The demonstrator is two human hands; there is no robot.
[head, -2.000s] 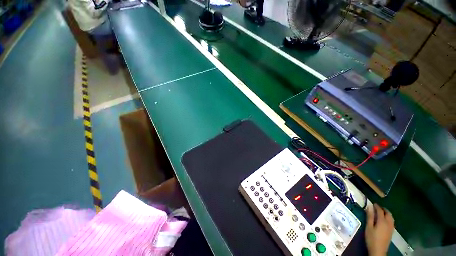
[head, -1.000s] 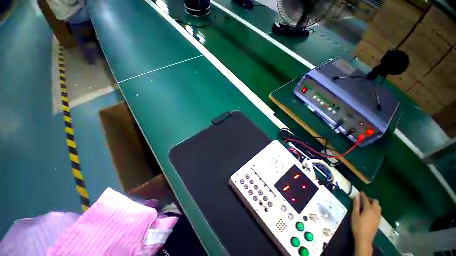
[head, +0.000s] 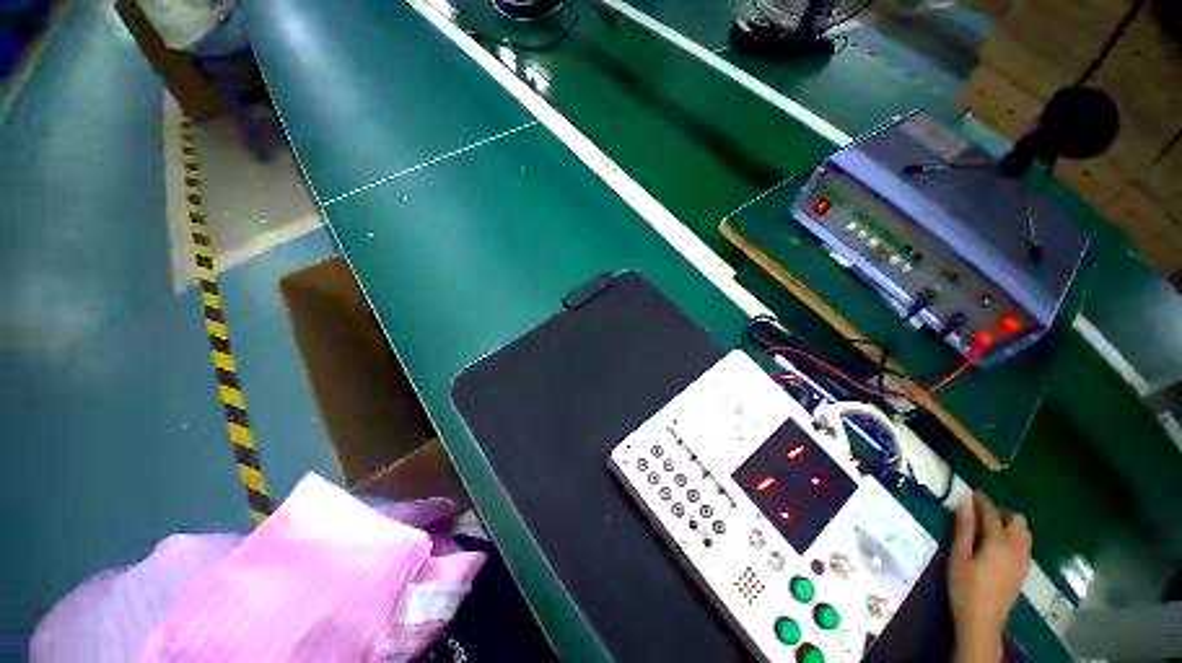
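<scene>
The white headset tester (head: 710,518) lies at a slant on the black bench mat (head: 557,389). Its dark display shows red segments, and green buttons sit at its near end. My right hand (head: 990,570) is at the lower right, bare, beside the tester and over the pale bench strip. Its fingers are bent and close together; whether it holds something cannot be seen. My left hand is not in view; only a pink striped sleeve (head: 311,570) shows at the lower left.
A blue-grey box (head: 940,246) with red lights stands on a wood-edged board, a black foam microphone (head: 1078,123) on it. Wires (head: 862,434) run behind the tester. An open carton (head: 350,369) is on the floor. A fan (head: 791,33) and a person (head: 188,20) show at the top.
The view has shifted slightly, so the bench scene sits a little differently in the picture. My right hand stays beside the tester. Nothing on the bench has visibly moved.
</scene>
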